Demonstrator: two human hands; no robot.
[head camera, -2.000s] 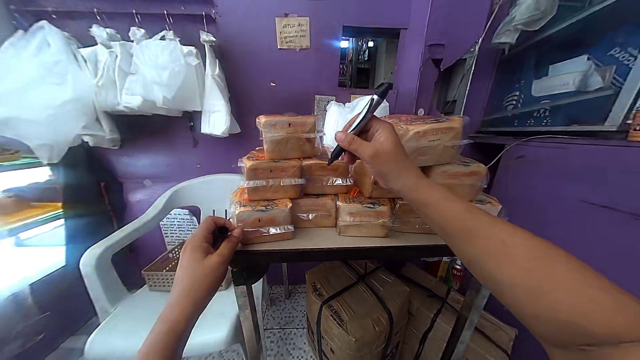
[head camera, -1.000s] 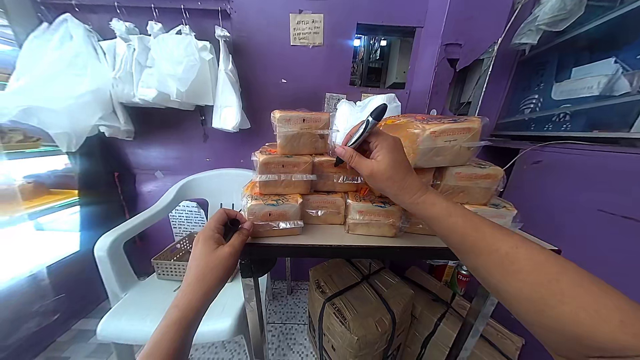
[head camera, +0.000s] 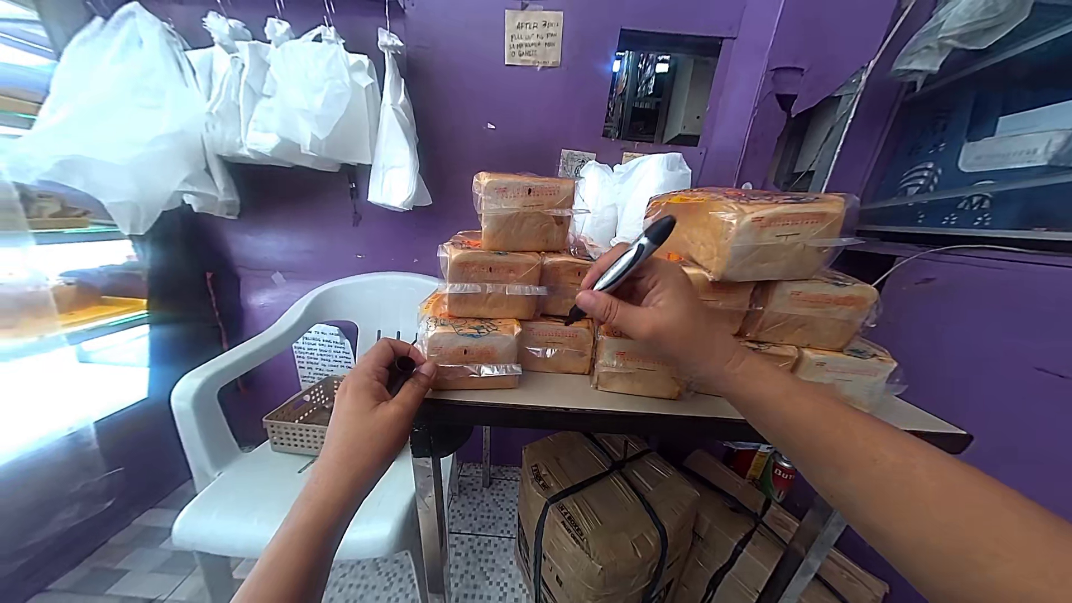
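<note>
My right hand (head camera: 662, 310) holds an uncapped marker pen (head camera: 624, 268), silver and black, its dark tip pointing down at a wrapped loaf of bread (head camera: 557, 345) in the bottom row. Whether the tip touches the wrapper, I cannot tell. Between the thumb and fingers of my left hand (head camera: 381, 385) is the black pen cap (head camera: 403, 368), beside the bottom left loaf (head camera: 473, 343). Several more loaves in clear printed wrappers are stacked on the table (head camera: 536, 400); a larger-looking loaf (head camera: 749, 234) lies on top at the right.
A white plastic chair (head camera: 201, 419) stands left of the table with a perforated basket (head camera: 301, 423) on its seat. Strapped cardboard boxes (head camera: 607, 511) sit beneath the table. White plastic bags (head camera: 318, 100) hang on the purple wall, and a blue shelf unit (head camera: 963, 167) is at the right.
My right hand with the marker has gone from the middle row of loaves down towards the bottom row. My left hand stays by the bottom left loaf with the cap.
</note>
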